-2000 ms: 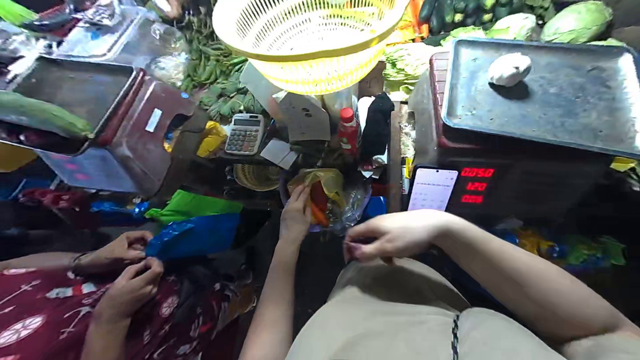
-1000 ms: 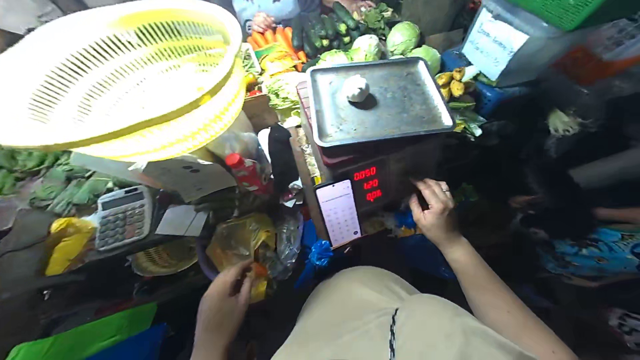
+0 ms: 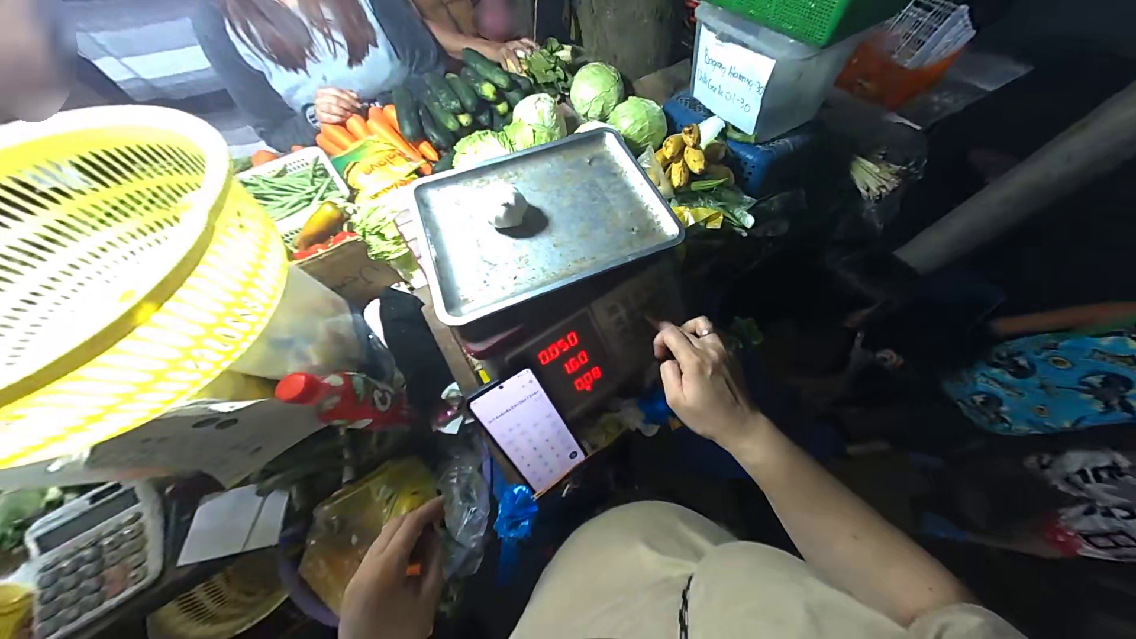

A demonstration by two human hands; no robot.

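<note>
My right hand (image 3: 706, 377) is beside the keypad of a digital scale (image 3: 577, 355) with red lit digits, its index finger extended toward the keys; whether it touches them cannot be told. On the scale's metal tray (image 3: 586, 240) lies a white garlic bulb (image 3: 508, 206). A smartphone (image 3: 528, 432) showing a calculator leans against the scale's lower left. Low in the view, my left hand (image 3: 399, 568) hovers by a clear and yellow plastic bag (image 3: 359, 524), fingers partly curled; its grip is unclear.
A yellow plastic basket (image 3: 240, 293) fills the left, above a desk calculator (image 3: 93, 559) and a red-capped bottle (image 3: 342, 399). Carrots (image 3: 382, 129), cucumbers (image 3: 461, 98) and cabbages (image 3: 596, 90) lie behind the scale. A labelled plastic bin (image 3: 737, 71) stands beyond. Other people are across the stall and at right.
The view has swung right. My right hand has gone from near my lap to the scale's keypad. The middle display number reads differently than before. My left hand has moved back from the bag's opening.
</note>
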